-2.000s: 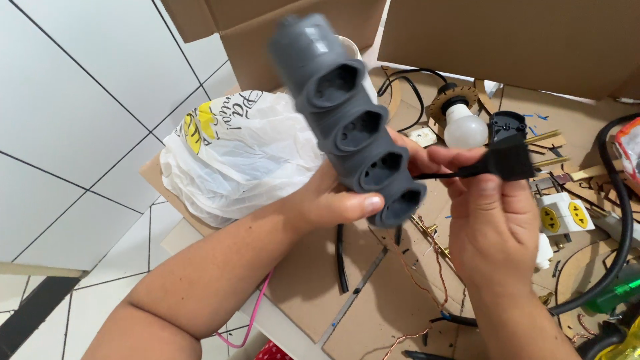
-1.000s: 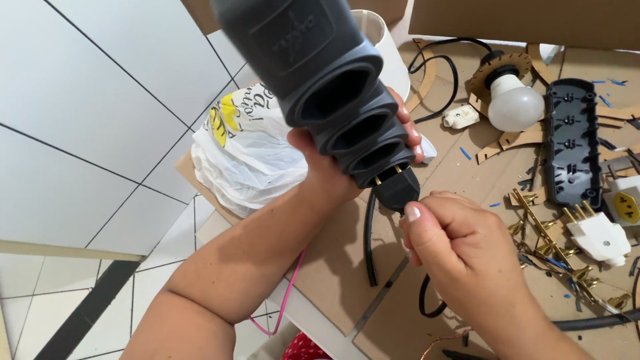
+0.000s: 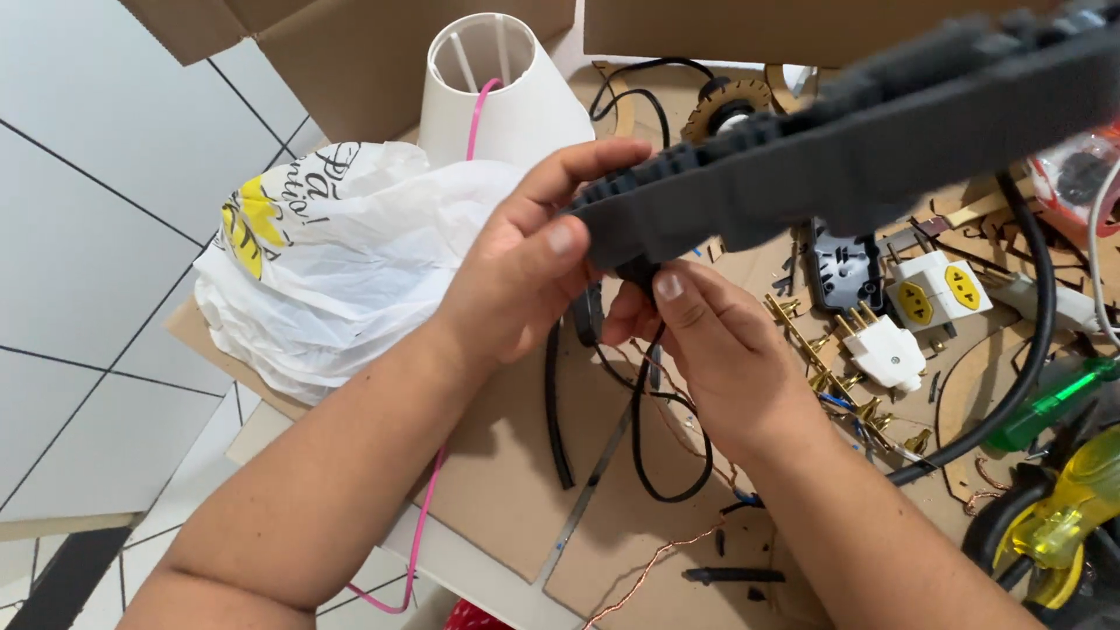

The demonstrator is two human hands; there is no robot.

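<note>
My left hand (image 3: pixel 534 254) grips the near end of a dark grey power strip housing (image 3: pixel 787 157), which is turned on its side and slants up to the right edge of the view. Below that end, my right hand (image 3: pixel 700 324) pinches a black plug (image 3: pixel 639 273) against the housing's socket side. Whether its pins sit in a socket is hidden. A thin black cord (image 3: pixel 639 437) hangs in a loop beneath my fingers. Just right of my right hand lie brass contact strips (image 3: pixel 814 350) and a white three-pin plug (image 3: pixel 884 354).
A white plastic bag (image 3: pixel 341 262) and a white lampshade (image 3: pixel 507 96) stand left and behind. At right are a black plastic cover (image 3: pixel 844 267), a white socket adapter (image 3: pixel 941 289), a thick black cable (image 3: pixel 1041 262), a green screwdriver (image 3: pixel 1059 402) and yellow-handled tools (image 3: pixel 1072 499). Copper wire (image 3: pixel 647 573) lies in front.
The strip has turned from showing its socket openings to showing its side, its far end swinging to the right. My right hand has kept hold of the black plug.
</note>
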